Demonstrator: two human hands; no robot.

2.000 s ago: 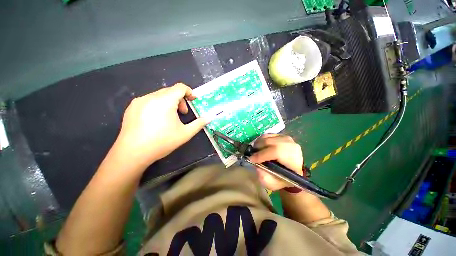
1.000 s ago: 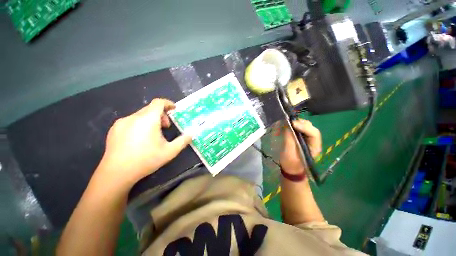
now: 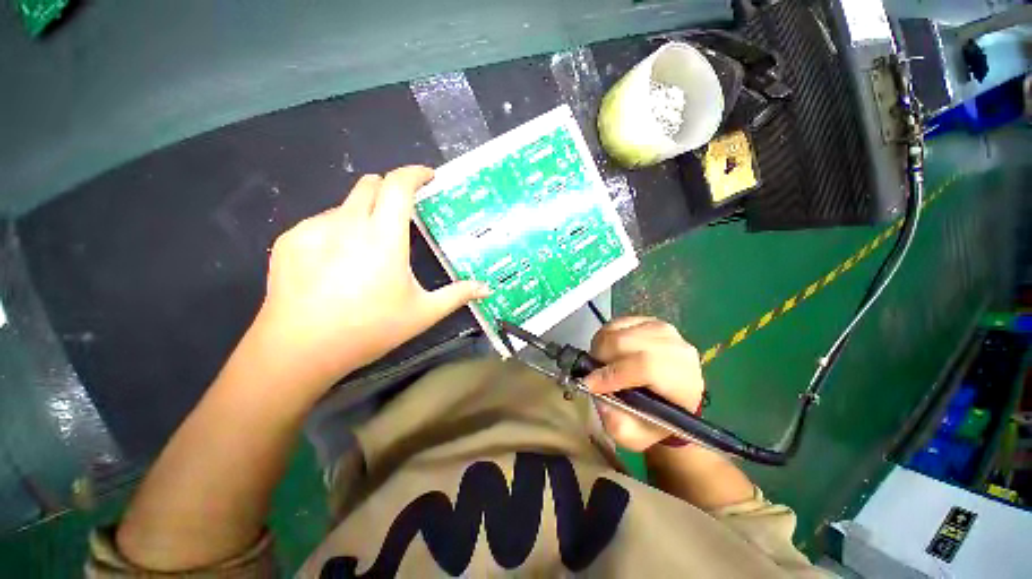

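The green PCB panel lies on a white backing pad on the black mat. My left hand grips the panel and pad by their left edge, thumb on the board near its lower left side. My right hand holds the black soldering iron like a pen. Its metal tip and the thin feed tube meet at the panel's lower left corner; whether the tip touches the board is hard to tell.
The pale yellow-green cup with silvery waste stands beyond the panel, beside the yellow sponge. The dark solder feeder is at the upper right. The iron's cable loops right. Another green board lies far left.
One second ago the iron was at the cup; my right hand has brought it back to the panel's lower left corner. My left thumb now reaches further onto the board.
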